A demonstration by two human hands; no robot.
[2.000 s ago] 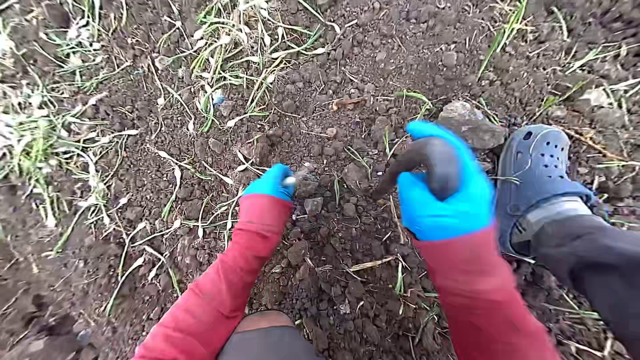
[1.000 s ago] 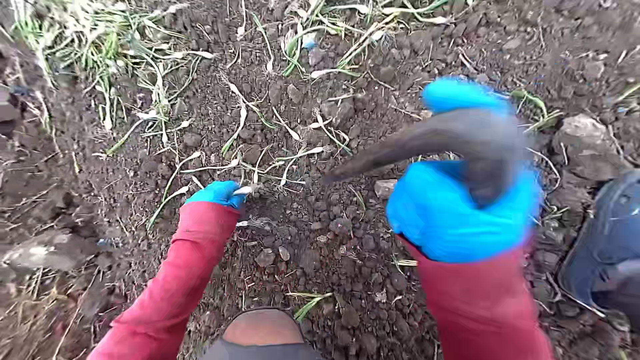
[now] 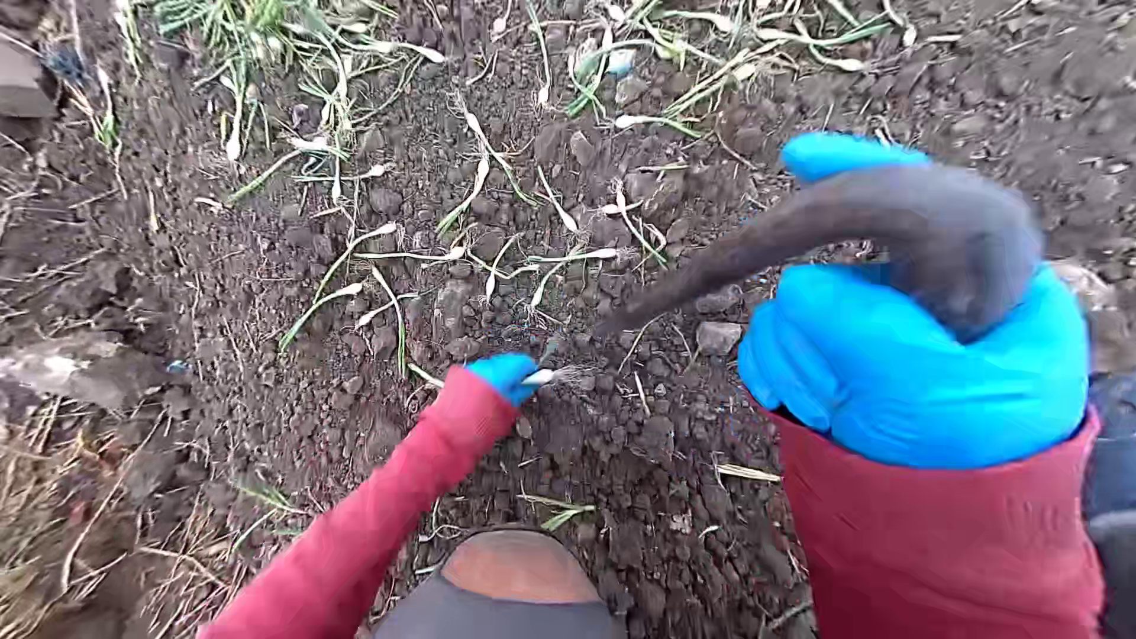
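Observation:
My left hand point(image 3: 504, 376), in a blue glove, grips a small onion seedling point(image 3: 539, 377) close to the soil; its white bulb and fine roots stick out to the right. In my gloved right hand point(image 3: 914, 373) is a dark, curved, horn-like digging tool point(image 3: 834, 213), raised at the right. The tool's narrow end points down and left, towards the ground beyond my left hand. Loose onion seedlings point(image 3: 568, 257) with white bulbs and green leaves lie scattered on the soil above my left hand.
A heap of more seedlings point(image 3: 257, 35) lies at the upper left. Stones sit in the crumbly soil, one large stone point(image 3: 71, 368) at the left edge and a small one point(image 3: 717, 337) near my right hand. My knee point(image 3: 519, 568) is at the bottom, with dry grass point(image 3: 53, 506) lower left.
The view has shifted to the left. My right hand, low near the soil two seconds ago, now looks larger and nearer the camera with the tool. The left hand stays low, holding a bulb.

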